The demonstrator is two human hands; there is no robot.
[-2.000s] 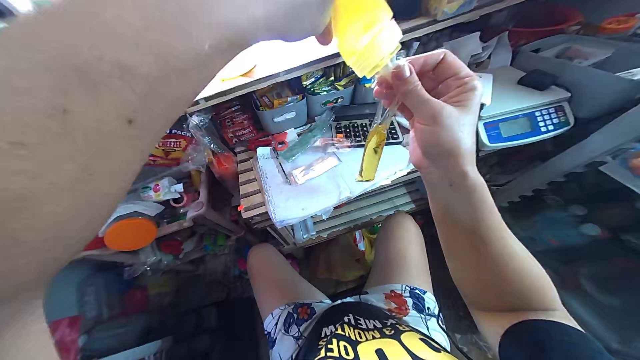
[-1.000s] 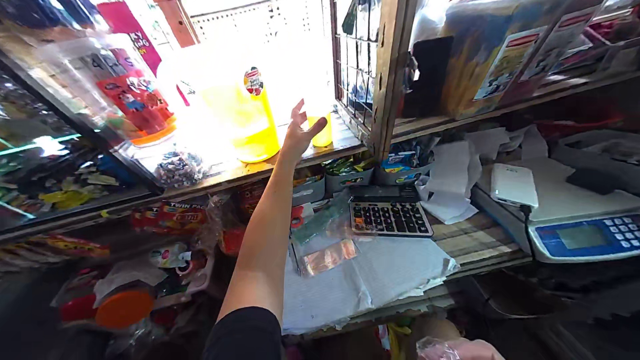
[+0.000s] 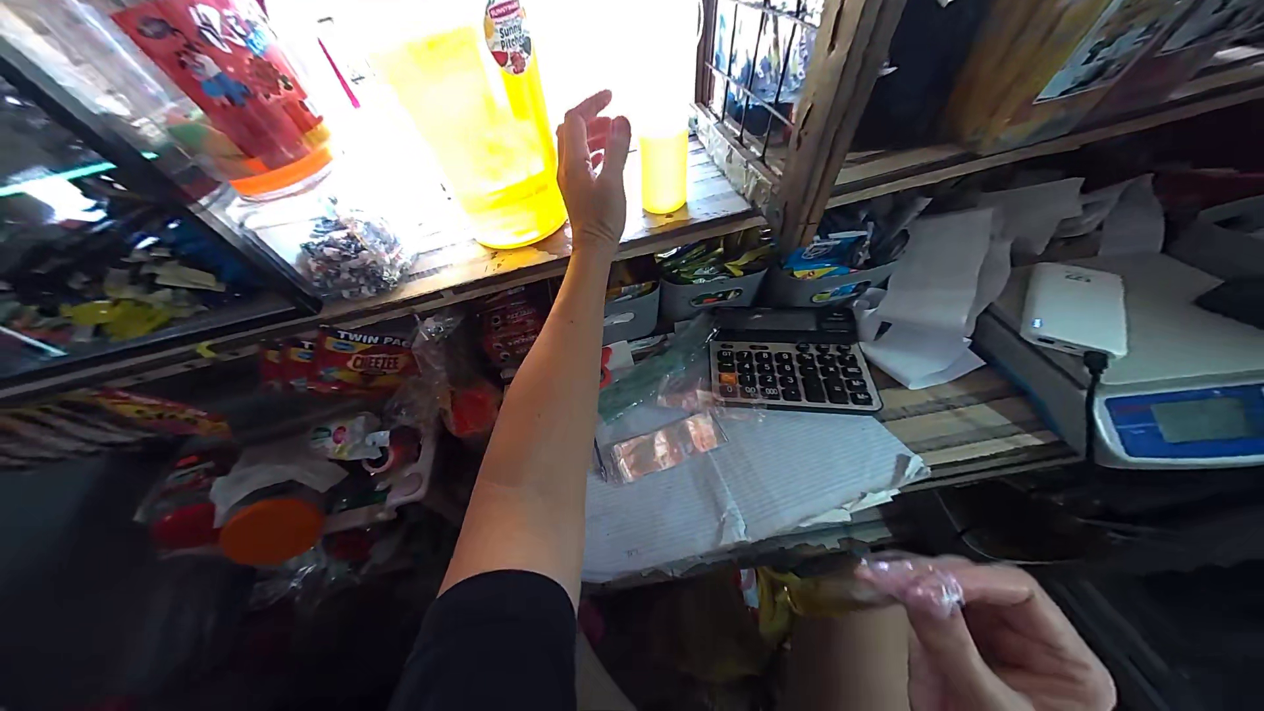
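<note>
My left hand (image 3: 594, 178) reaches up to the bright ledge with its fingers apart, between a large container of yellow liquid (image 3: 509, 188) and a smaller yellow cup (image 3: 664, 170). Whether it touches either one is unclear in the glare. Low at the right, my right hand (image 3: 997, 632) pinches the gathered top of a clear plastic bag (image 3: 839, 592) that holds yellow liquid and hangs toward the left over my leg. Behind it on the counter lie a flattened cardboard sheet (image 3: 790, 474), clear plastic bags (image 3: 667, 444) and a calculator (image 3: 790, 370).
A digital scale (image 3: 1175, 415) with a cabled white device (image 3: 1076, 306) on it stands at the right. A wooden post (image 3: 825, 118) rises beside the ledge. A red-printed jar (image 3: 237, 99) and a bag of small wrapped items (image 3: 355, 252) sit at the left. An orange lid (image 3: 272, 528) is lower down.
Two seconds ago a hand held the liquid-filled bag upright beside a yellow vessel; now the bag is low in my right hand. My left hand is empty at the ledge. The view has swung upward.
</note>
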